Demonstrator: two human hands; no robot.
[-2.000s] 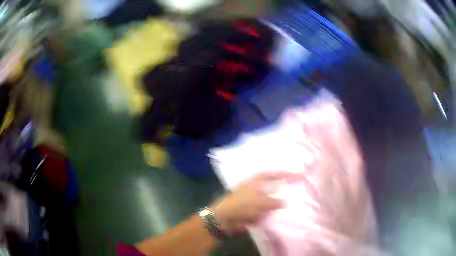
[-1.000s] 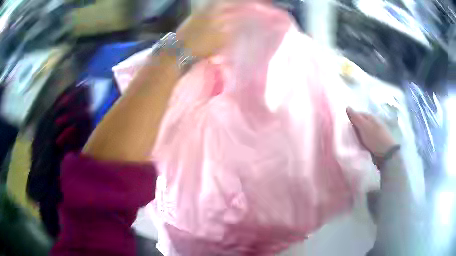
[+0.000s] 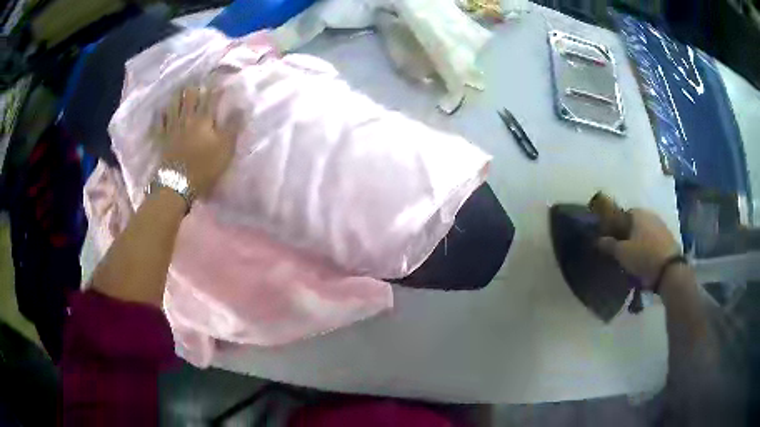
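A shiny pale pink garment point(image 3: 333, 158) is draped around a dark padded pressing form point(image 3: 479, 246), whose rounded end sticks out at the right. A deeper pink part of the cloth hangs in front. My left hand point(image 3: 198, 138) lies on top of the garment at the left with its fingers spread; I cannot tell if it grips any cloth. My right hand point(image 3: 646, 246) is closed around the brown handle of the iron point(image 3: 590, 258) at the right of the table, apart from the garment.
Dark thread snips point(image 3: 518, 134) and a silver iron rest point(image 3: 588, 82) lie on the white table point(image 3: 500, 350) behind the iron. Cream-white cloth point(image 3: 433, 42) is heaped at the back. A blue plastic piece point(image 3: 258, 15) is behind the form. Dark garments are at the left.
The garment was raised and bunched before me; now it lies over the form. My left hand has come down onto it. My right hand has moved from beside the cloth to the iron.
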